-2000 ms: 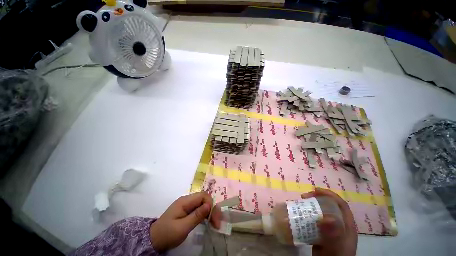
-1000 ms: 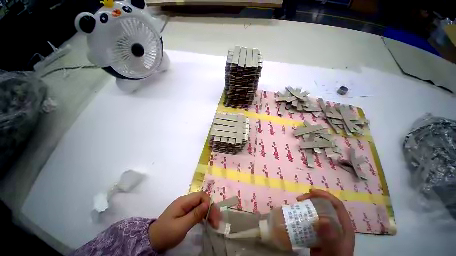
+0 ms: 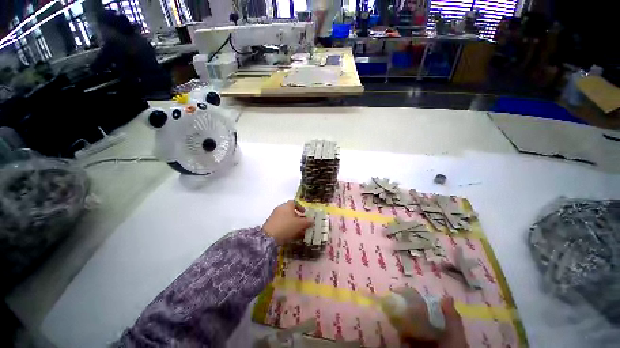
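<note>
My left hand [image 3: 288,223] reaches to the low stack of strips [image 3: 317,234] at the board's left edge. Its thumb and fingertips pinch a grey strip at the stack's top left; the hand hides part of the stack. My right hand [image 3: 438,326], blurred and cut off by the bottom edge, holds the glue bottle [image 3: 406,307] low over the pink work board [image 3: 360,262], its nozzle unclear. The tall stack of strips [image 3: 319,168] stands behind the low one. Loose strips [image 3: 415,238] overlap on the board's right. More strips [image 3: 299,336] lie at the bottom edge.
A white panda-faced fan [image 3: 200,139] stands at back left. Plastic bags [image 3: 41,204] lie at far left and right [image 3: 578,248]. A small dark cap [image 3: 440,179] lies behind the board. Flat sheets [image 3: 550,139] lie at back right. A sewing machine and a person are beyond.
My left hand has moved from the board's front edge forward to the low stack. The bottle has moved away from the strips in front. The view has tilted up, showing the workshop.
</note>
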